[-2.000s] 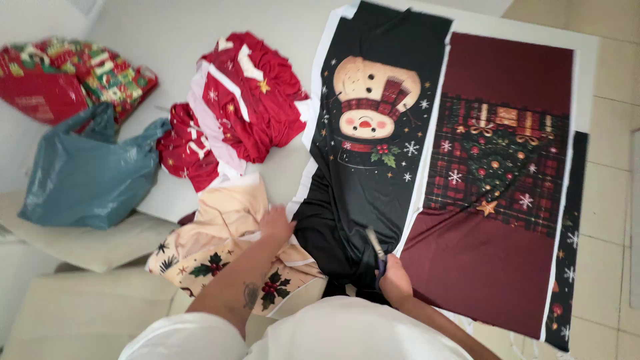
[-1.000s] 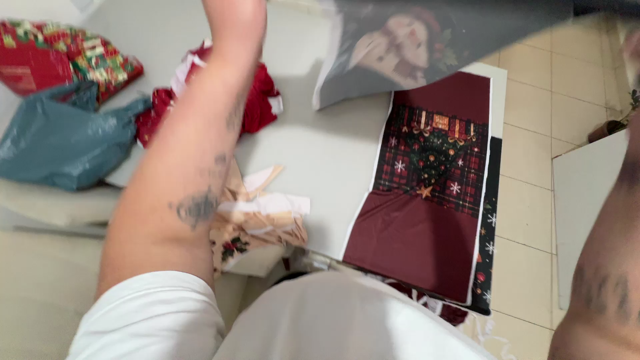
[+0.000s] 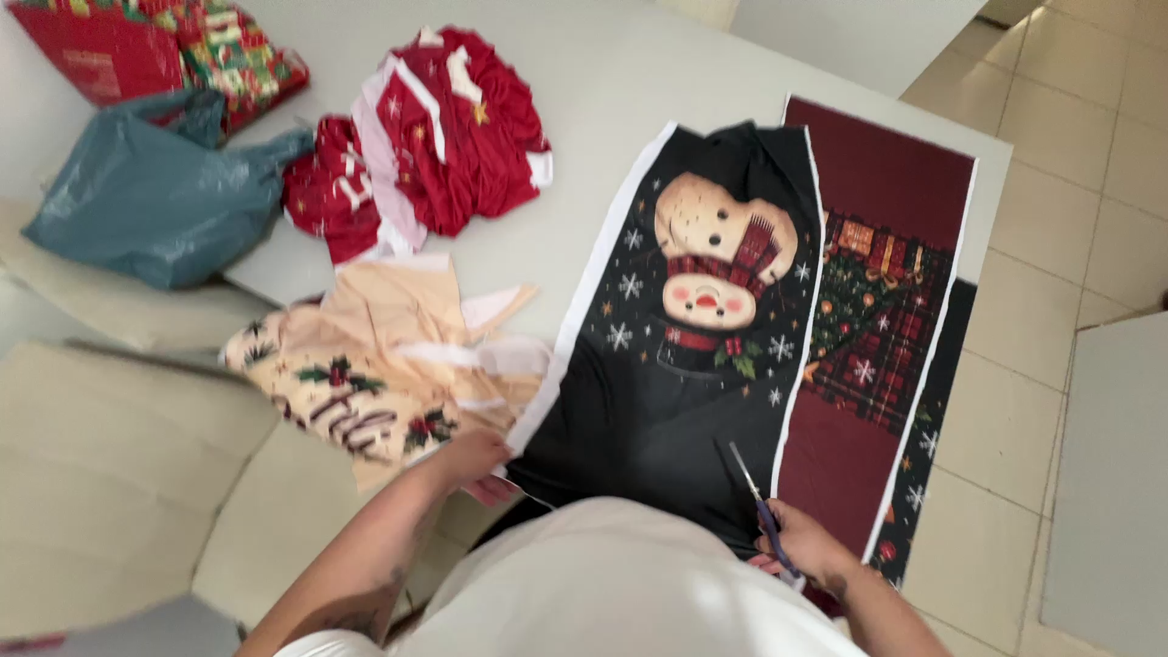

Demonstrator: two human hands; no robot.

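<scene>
A black fabric panel printed with a snowman and snowflakes (image 3: pixel 639 392) lies on the table, its near end against my body. My left hand (image 3: pixel 479 464) grips its white left edge near the bottom corner. In my right hand (image 3: pixel 794 540) are scissors with purple handles (image 3: pixel 756 493), blades pointing away from me over the black cloth; that hand is also at the panel's near right edge. A burgundy panel with a plaid Christmas tree print (image 3: pixel 849 447) lies partly under it to the right, over another dark printed fabric (image 3: pixel 922 456).
Cream printed fabric (image 3: pixel 392 319) is crumpled left of the panel. Behind it lie bunched red fabric (image 3: pixel 484 137), a blue-grey plastic bag (image 3: pixel 155 201) and a red patterned bag (image 3: pixel 228 64) on the white table (image 3: pixel 602 73). Beige chair cushions (image 3: pixel 100 456) stand at the left.
The black snowman panel, held up in the air a second ago, now lies back down over the left part of the burgundy panel. Both hands have come down to its near end.
</scene>
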